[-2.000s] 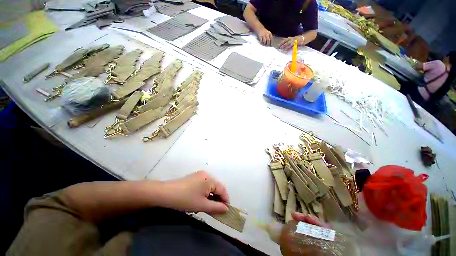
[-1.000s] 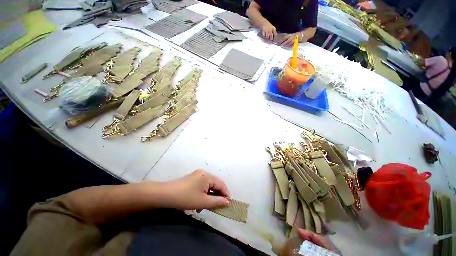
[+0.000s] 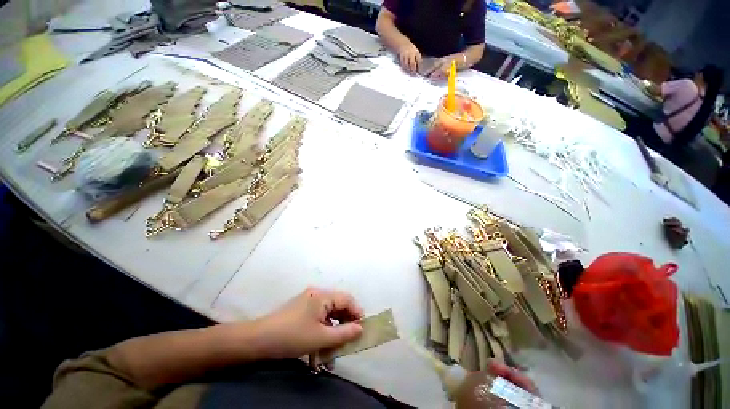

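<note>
My left hand (image 3: 320, 323) pinches a khaki strap tab (image 3: 370, 331) between thumb and fingers, at the table's near edge. The tab's free end points right and slightly up. A bit of gold metal shows below my hand. My right hand (image 3: 512, 375) is at the bottom edge, partly cut off, around an amber-brown glue bottle (image 3: 474, 389) with a white label; its pale nozzle points left, near the tab but apart from it. A pile of strap tabs (image 3: 480, 279) with gold snap hooks lies beyond my right hand. Overlapping rows of tabs (image 3: 268, 196) lie at the left.
A red plastic bag (image 3: 628, 303) lies right of the pile. A blue tray (image 3: 458, 156) holds an orange-red pot (image 3: 454, 126) and small cup. A clear plastic bundle (image 3: 116, 165) rests on the left rows. A person works opposite beside grey-brown panels (image 3: 370, 108).
The tab in my left hand has turned so its free end angles upward. The bottle in my right hand has shifted and tipped, its label turned. The view has shifted slightly.
</note>
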